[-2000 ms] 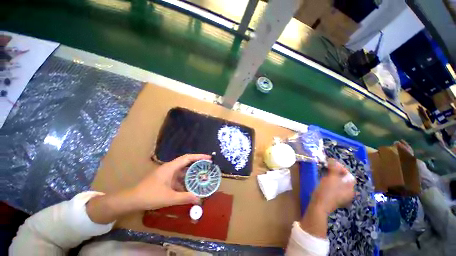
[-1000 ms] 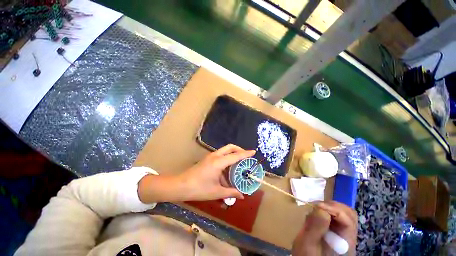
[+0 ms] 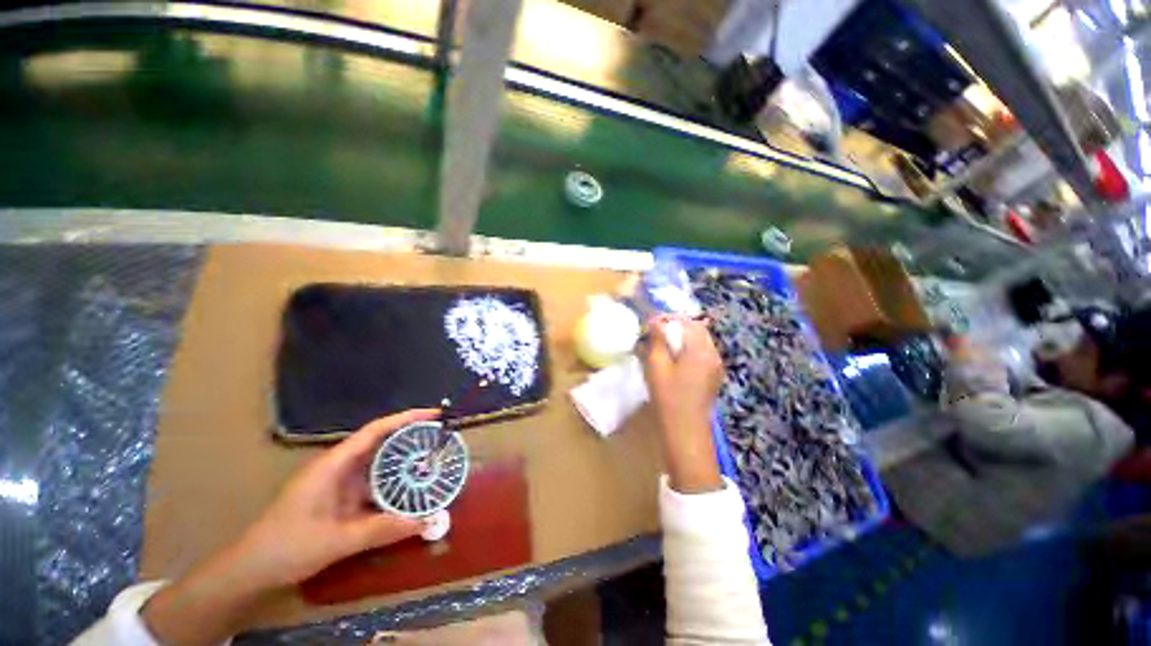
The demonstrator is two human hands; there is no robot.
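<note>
My left hand point(image 3: 309, 511) holds the pale teal-grey spoked wheel point(image 3: 419, 469) by its rim, its ribbed face up, above the red-brown block point(image 3: 486, 530). A small white disc point(image 3: 436, 525) shows just below the wheel. My right hand point(image 3: 685, 379) is closed around the applicator stick; its white handle point(image 3: 673, 334) shows at the top of the fist. The thin shaft is too blurred to follow. The hand is beside the cream-white pot point(image 3: 607, 332), at the blue bin's left edge.
The black tray point(image 3: 366, 360) with small white parts point(image 3: 495, 341) lies behind the wheel. A folded white cloth point(image 3: 611, 395) is by the pot. The blue bin point(image 3: 871, 499) holds grey-black parts. A metal post point(image 3: 473, 126) stands by the green belt point(image 3: 316, 139). Another person point(image 3: 1010, 416) is at the right.
My right hand has moved from the wheel back beside the pot, taking the stick away from the wheel's centre. My left hand still holds the wheel. The camera view has turned.
</note>
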